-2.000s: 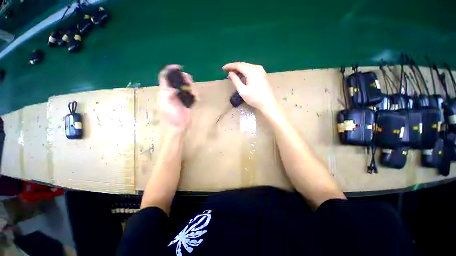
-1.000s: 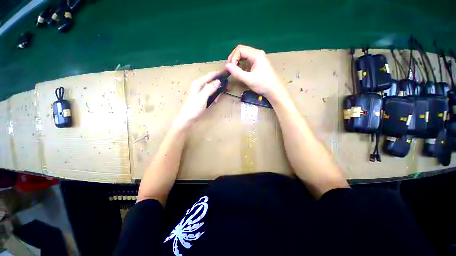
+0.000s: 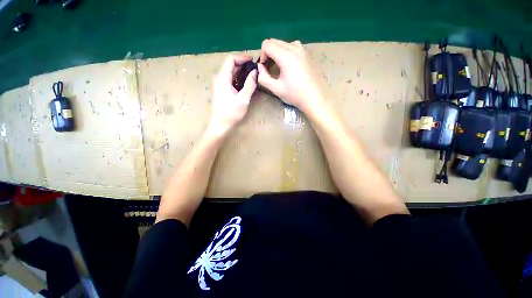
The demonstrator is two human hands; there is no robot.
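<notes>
My left hand (image 3: 233, 93) is shut on a black corded unit (image 3: 247, 74) above the far part of the cardboard bench covering. My right hand (image 3: 286, 73) touches it from the right, with thumb and index finger pinched at its top end, on what looks like the thin black lead. The fingers hide most of the unit and lead. A single unit (image 3: 62, 114) with a looped lead and pale label lies at the left of the bench. A pile of units (image 3: 472, 125) with yellow and whitish labels lies at the right, leads pointing out.
The cardboard bench covering (image 3: 99, 157) is stained and taped. The green conveyor belt (image 3: 175, 26) runs beyond it, with a few black units (image 3: 21, 22) at the far left. A red object (image 3: 38, 195) and cartons (image 3: 26, 276) show at the lower left.
Both hands have come together at the lead end of one unit. The second unit, seen by my right hand a second ago, no longer shows. The view has shifted, and fewer belt units show.
</notes>
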